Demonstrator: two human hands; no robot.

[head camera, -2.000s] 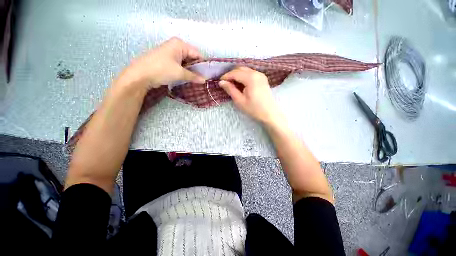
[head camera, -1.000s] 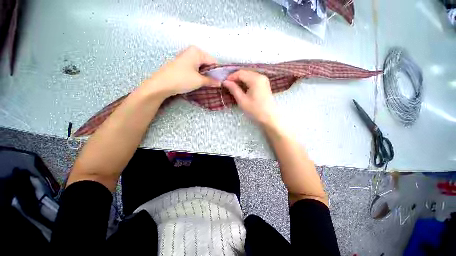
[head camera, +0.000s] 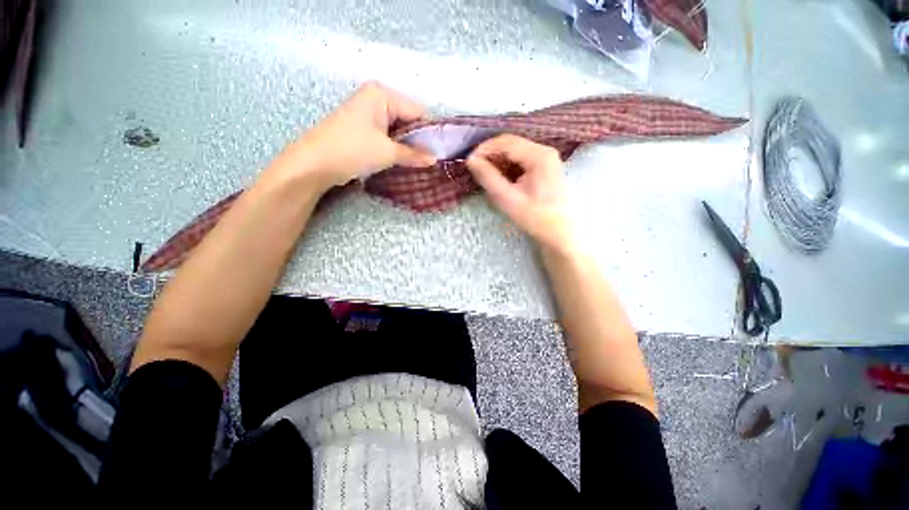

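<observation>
A reddish-brown checked fabric band (head camera: 626, 117) with pointed ends lies across the pale table. Pale lilac lining (head camera: 451, 139) shows at the opening near its middle. My left hand (head camera: 371, 136) grips the band at the left of the opening, thumb on its lower edge. My right hand (head camera: 518, 179) is at the right of the opening, thumb and fingertips pinched together. A fine pale thread (head camera: 455, 169) shows on the checked cloth between the hands. No needle can be made out in the fingertips.
Black-handled shears (head camera: 748, 272) lie right of the band. A grey-white coil (head camera: 801, 175) lies at far right. A clear plastic bag (head camera: 615, 28) and a band's pointed end (head camera: 682, 18) are at the back. A dark thread scrap (head camera: 141, 136) and dark cloth (head camera: 20, 70) are at left.
My right hand has moved a little right, away from my left hand. The lining opening shows wider than a second ago. The band's right end has shifted up and away from the coil.
</observation>
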